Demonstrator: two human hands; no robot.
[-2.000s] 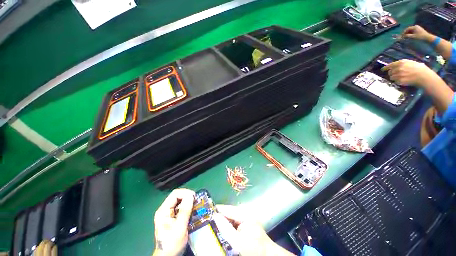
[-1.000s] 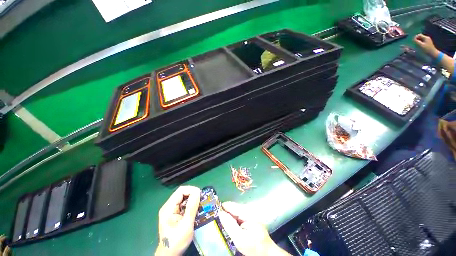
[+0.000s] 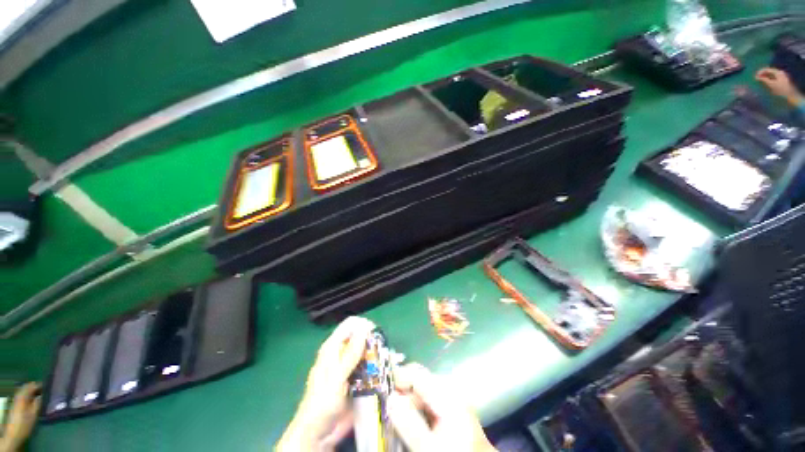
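The phone inner assembly [image 3: 371, 388] is held low in the centre, blue and gold electronics at its upper end and a pale panel below, blurred. My left hand [image 3: 328, 388] grips its left edge. My right hand [image 3: 432, 408] is on its right edge, fingertips near the electronics. The lower end is cut off by the picture's edge. A middle housing [image 3: 519, 291] with a coppery edge lies alone on the bench, right of my hands. A pile of small orange parts [image 3: 448, 318] lies between them.
A tall stack of compartment trays [image 3: 415, 128] stands behind, two orange-rimmed phones in its left slots. A tray of dark screens [image 3: 225, 327] is left. Right are a clear bag [image 3: 649, 256], a tray with silvery parts [image 3: 719, 181], black housing trays [image 3: 653, 397] and another person's hand [image 3: 778, 84].
The view has shifted, so bench things appear further right. The assembly looks narrower, turned more edge-on between my hands. At lower right, a dark tray now appears raised and tilted above the housing trays.
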